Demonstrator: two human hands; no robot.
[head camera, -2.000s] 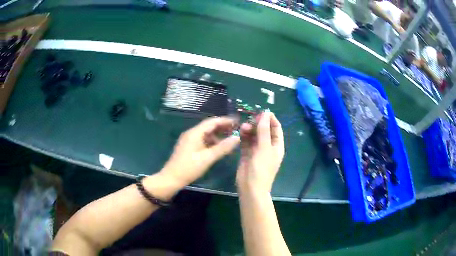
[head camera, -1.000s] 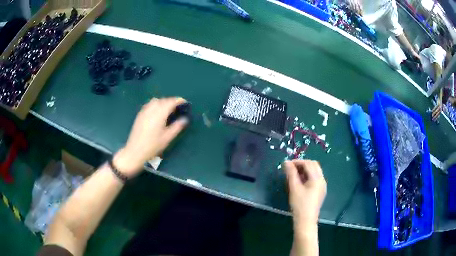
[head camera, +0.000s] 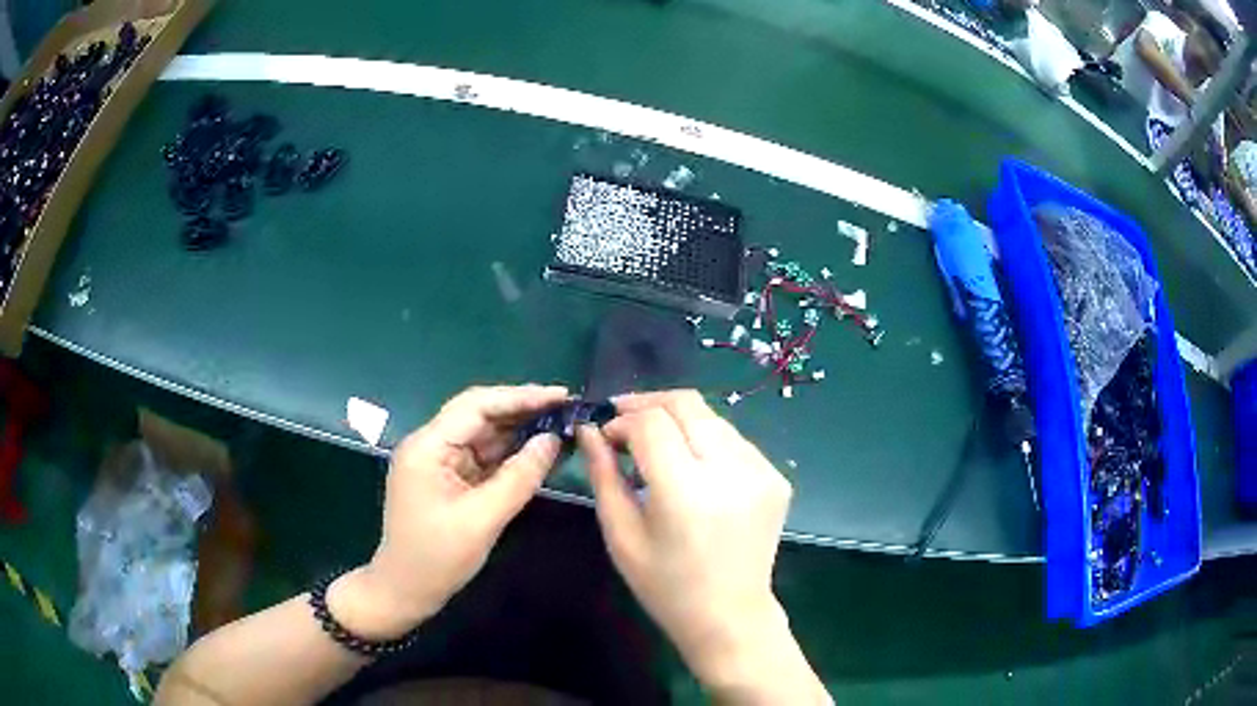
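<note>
My left hand (head camera: 455, 483) holds a small black plastic housing (head camera: 558, 419) just in front of the jig. My right hand (head camera: 685, 497) has its thumb and fingertips on the right end of the same housing; anything small between the fingers is hidden. The flat black jig (head camera: 641, 353) lies on the bench, partly covered by my fingers. The black screw tray (head camera: 648, 241) stands beyond it, its left part filled with light dots. Wired circuit boards (head camera: 789, 324) with red leads lie tangled right of the tray.
A pile of black housings (head camera: 228, 166) lies at the left. A cardboard box (head camera: 104, 179) of dark parts stands far left. A blue electric screwdriver (head camera: 976, 283) lies beside the blue parts bin (head camera: 1059, 552). A white scrap (head camera: 367, 419) is near the front edge. People sit opposite, upper right.
My left hand has brought the black housing from the left to in front of the jig. My right hand has moved from the wired boards to meet it. The camera view has shifted.
</note>
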